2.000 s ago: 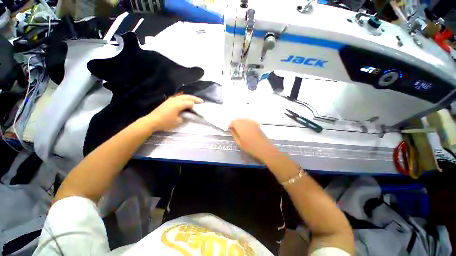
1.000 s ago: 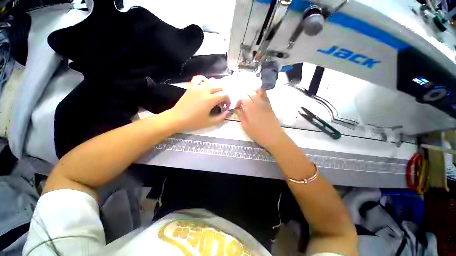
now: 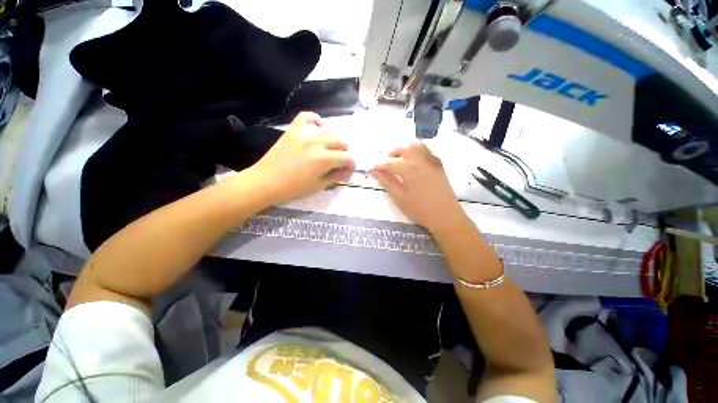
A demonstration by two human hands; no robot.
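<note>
My left hand (image 3: 309, 160) and my right hand (image 3: 411, 175) rest on the white table just in front of the sewing machine's needle area (image 3: 388, 98). Their fingertips pinch the near edge of a pale piece (image 3: 366, 142), nearly washed out by the lamp, with a small gap between the hands. The black panel (image 3: 189, 86) lies left of the needle, partly behind my left forearm. A black strip (image 3: 324, 96) lies beyond my left hand.
Dark green thread snips (image 3: 506, 193) lie right of my right hand. A measuring scale (image 3: 338, 233) runs along the front edge. Red-handled scissors (image 3: 652, 271) are at the right table end. Light grey panels (image 3: 59, 134) hang at far left. Grey and black cloth lies below right.
The view has moved closer to the machine. My hands came together near the needle. Since one second ago they have spread slightly apart, the right hand shifting a little right.
</note>
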